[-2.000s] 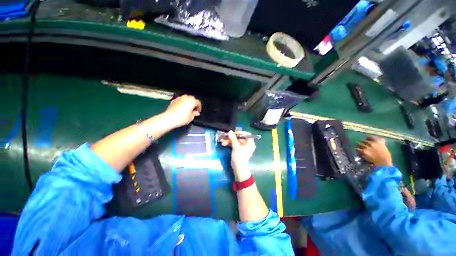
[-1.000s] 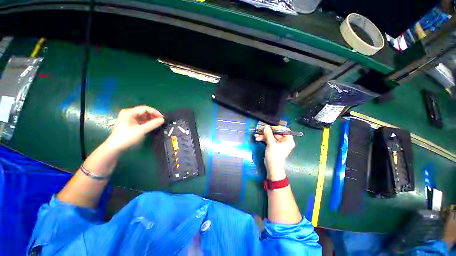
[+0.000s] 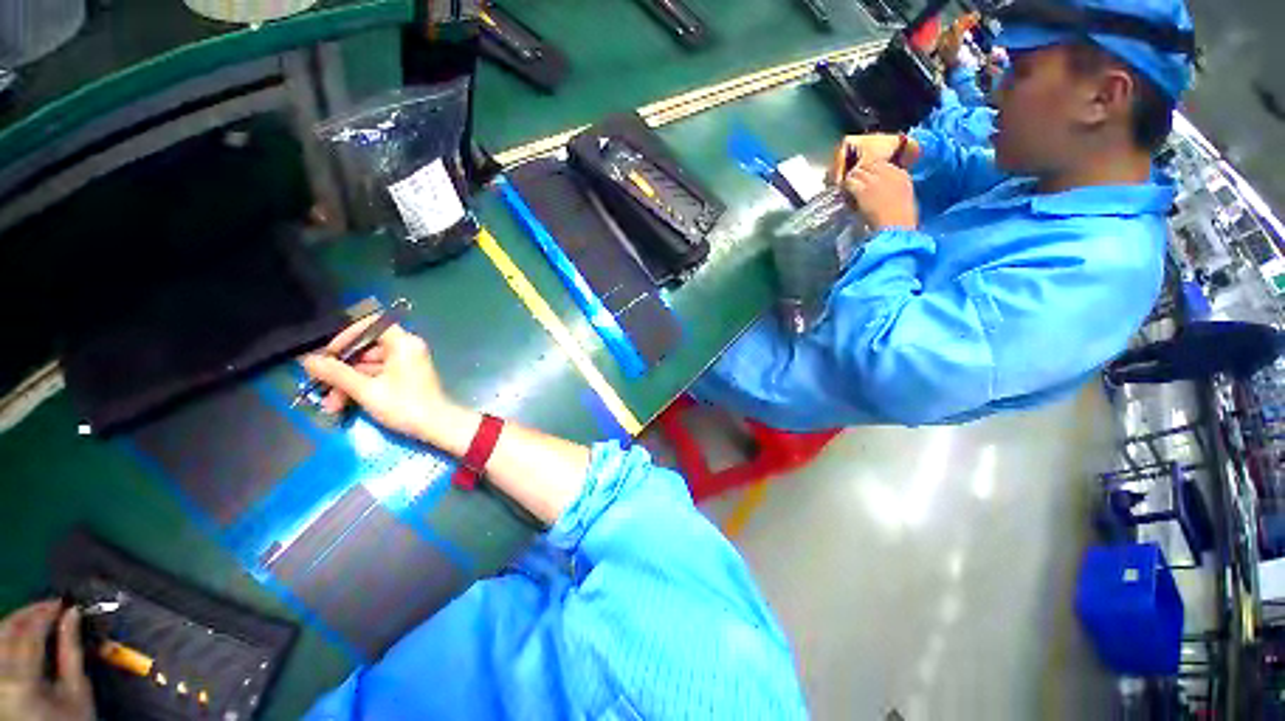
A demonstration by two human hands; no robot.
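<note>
The black device housing (image 3: 176, 641), with yellow-orange patches and slanted ribs, lies on the green bench at the lower left, on a flat black pad. My left hand (image 3: 42, 655) is at its left end, cut off by the picture's edge; I cannot tell if it grips anything. My right hand (image 3: 381, 378), with the red wristband, holds thin dark tweezers (image 3: 352, 338) above the bench, right of the housing. Dark striped strip sheets (image 3: 367, 571) lie below it, held by blue tape (image 3: 303, 500).
A black tray (image 3: 197, 338) stands at the back. A plastic parts bag (image 3: 423, 197) is behind my right hand. Yellow line tape (image 3: 557, 331) divides the bench. Beyond it lie neighbour's housings (image 3: 648, 190). A person in a blue smock (image 3: 972, 296) works at the right, holding a bag.
The view has swung right, showing the neighbour and the floor. My left hand, before left of the housing, is now at its end. My right hand still holds the tweezers.
</note>
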